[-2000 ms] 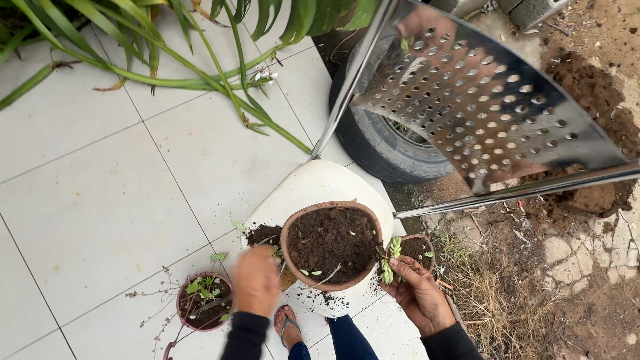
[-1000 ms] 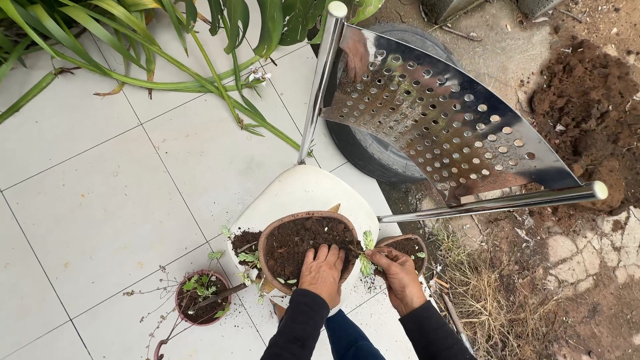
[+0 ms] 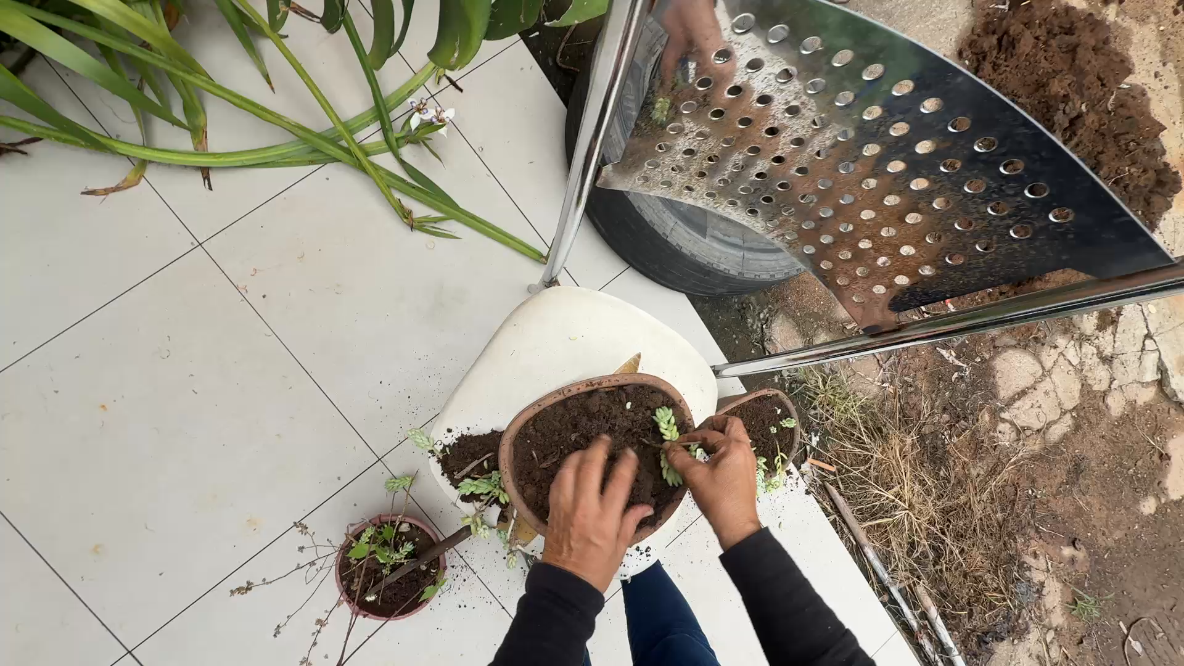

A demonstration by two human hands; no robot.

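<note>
An oval terracotta-coloured pot full of dark soil rests on the white seat of a chair. My left hand lies on the soil in its lower middle, fingers spread and holding nothing that I can see. At the pot's right rim, my right hand pinches a green succulent cutting between thumb and fingers, over the soil. Loose soil with succulent sprigs lies on the seat left of the pot. A second pot of soil stands just right of the seat, partly hidden by my right hand.
The chair's perforated metal back rises at upper right, with a tyre behind it. A small reddish pot with a plant and a stick-like handle stands on the tiles at lower left. Long green leaves spread across the upper left.
My left hand was left of the pot two seconds ago and is now on its soil. My right hand has brought the succulent from beside the rim to over the soil.
</note>
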